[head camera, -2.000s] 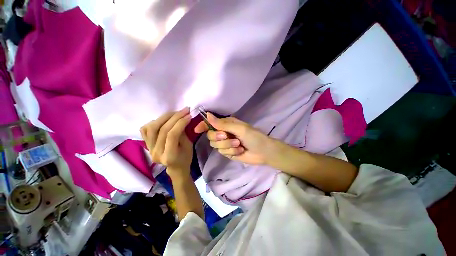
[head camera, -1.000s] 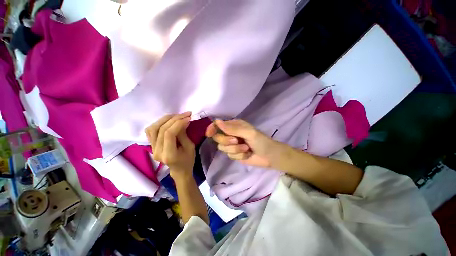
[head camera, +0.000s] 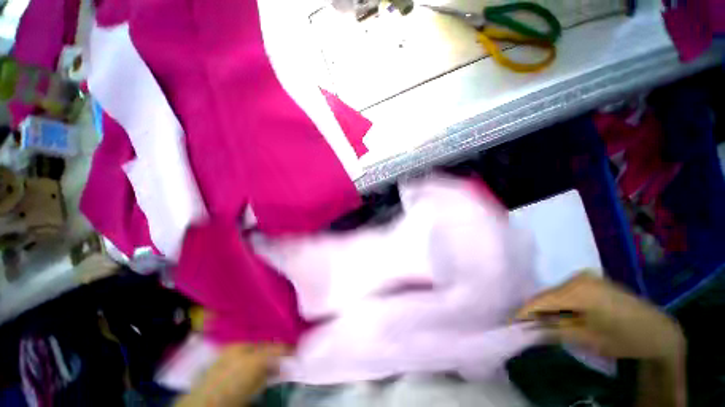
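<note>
The garment panel, its pale pink side (head camera: 397, 278) up and a magenta part (head camera: 230, 278) at its left, hangs over my lap, blurred. My left hand (head camera: 238, 372) is shut on its lower left edge at the bottom of the picture. My right hand (head camera: 592, 314) is at the panel's right edge; a small thin dark tool shows at its fingers, too blurred to name. Whether the right fingers also grip the cloth is hard to tell.
More magenta panels (head camera: 230, 103) lie over the white table (head camera: 429, 119). Scissors (head camera: 517, 36) with green and yellow handles and a magenta offcut (head camera: 346, 119) lie on it. A second machine (head camera: 32, 207) is at left, a white board (head camera: 560, 238) at right.
My hands have moved apart and down, spreading the panel over the lap. The view has shifted, and the table edge, scissors and offcut now show.
</note>
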